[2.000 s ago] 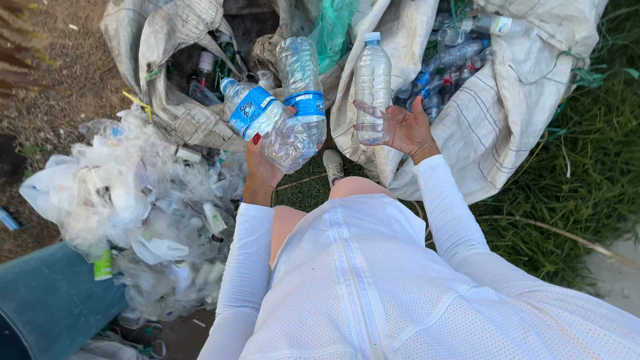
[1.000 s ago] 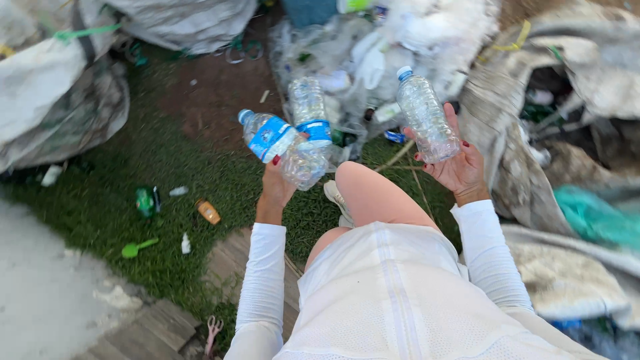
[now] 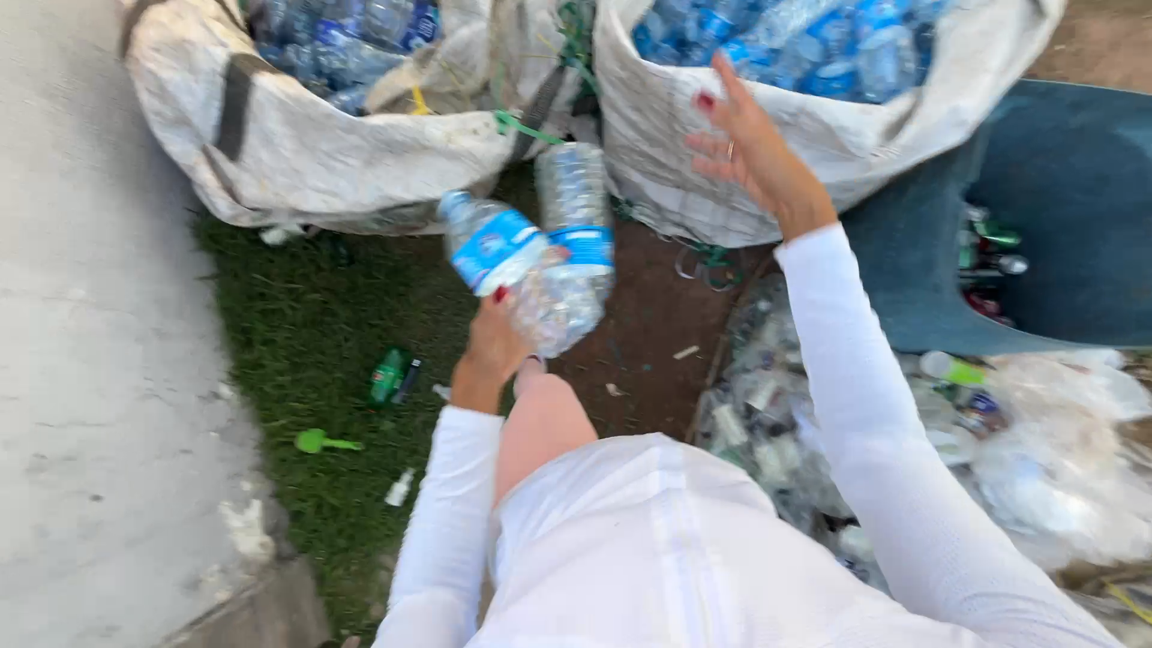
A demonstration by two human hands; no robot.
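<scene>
My left hand (image 3: 499,337) grips two clear plastic bottles with blue labels. One bottle (image 3: 495,243) tilts to the upper left with its blue cap outward; the other bottle (image 3: 576,193) points away from me, base outward. My right hand (image 3: 751,148) is empty, fingers spread, above the front rim of a white woven sack (image 3: 666,135) full of blue-tinted plastic bottles (image 3: 832,54). A second woven sack (image 3: 333,162), at upper left, also holds plastic bottles (image 3: 351,45). Parts of the bottles in my left hand are hidden by my fingers and by each other.
A dark teal bin (image 3: 1062,216) with cans inside lies at the right. Below it spreads a heap of clear plastic waste (image 3: 1035,459). On the grass are a green bottle (image 3: 387,376), a green plastic scoop (image 3: 315,441) and a small white piece (image 3: 400,487). A pale wall (image 3: 99,360) borders the left.
The clear bottle with the blue cap has left my right hand, which now reaches forward over the sack rim. My left hand keeps its two bottles. The view has turned to other sacks.
</scene>
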